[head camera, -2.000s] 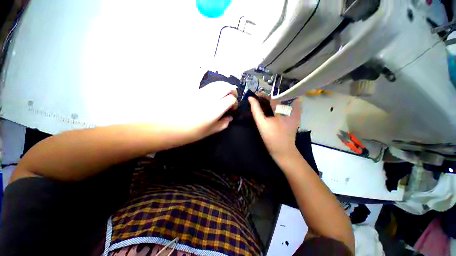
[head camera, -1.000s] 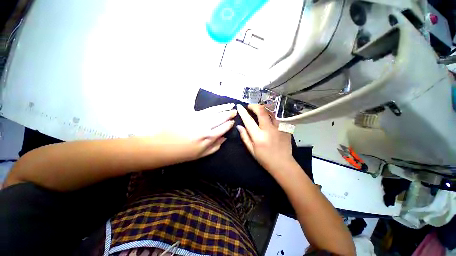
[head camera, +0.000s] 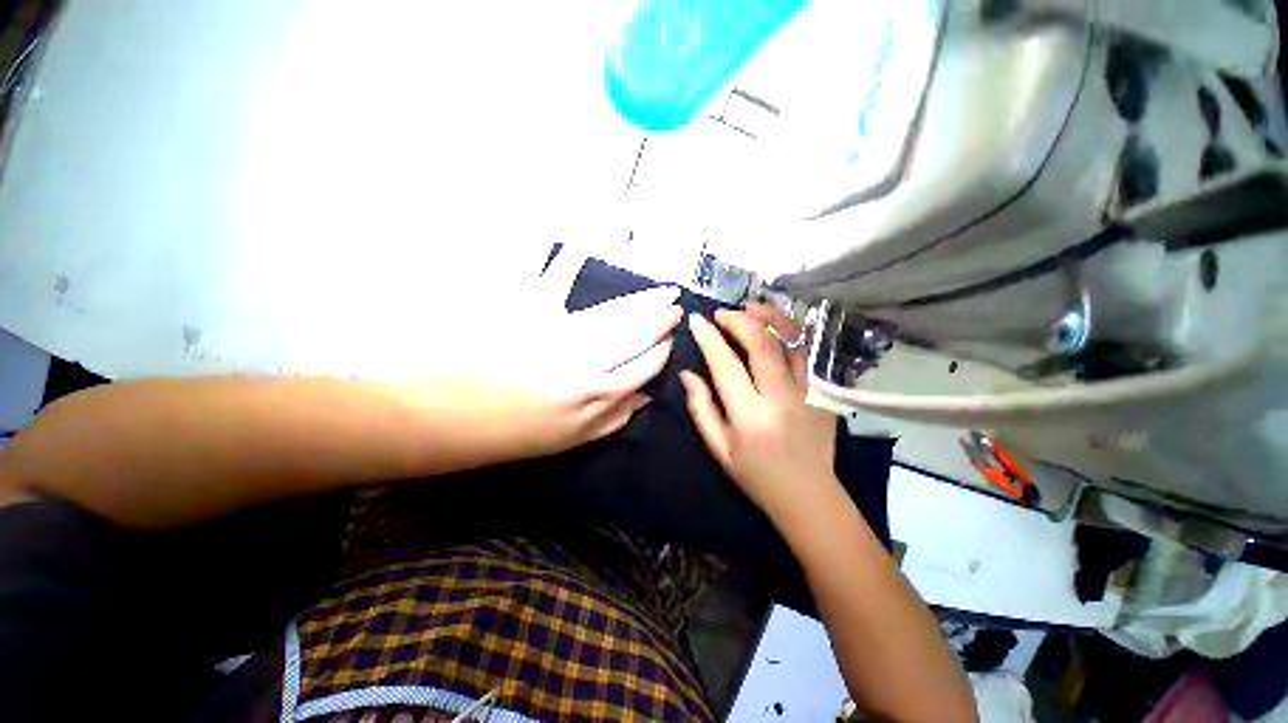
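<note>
A black cut panel (head camera: 636, 459) lies from the needle area of the white sewing machine (head camera: 1017, 198) down to my lap. A dark pointed end of it shows beyond my left fingers. My left hand (head camera: 600, 367) has its fingertips on the cloth beside the presser foot (head camera: 726, 277). My right hand (head camera: 763, 410) lies on the cloth, fingers spread, fingertips just below the presser foot, close to my left fingertips. Both hands hold the panel. Glare washes out part of my left hand, and the needle itself cannot be made out.
Red-orange nippers (head camera: 1006, 468) lie right of my right hand. A turquoise plastic piece (head camera: 685, 64) hangs over the table (head camera: 283, 184) at the top. The machine's curved arm edge is close to my right hand. White cloth (head camera: 1215, 579) is bunched at lower right.
My right fingers have flattened from pinching at the needle to lying spread on the cloth. The view has shifted, so the machine head looks larger and the turquoise piece shows more.
</note>
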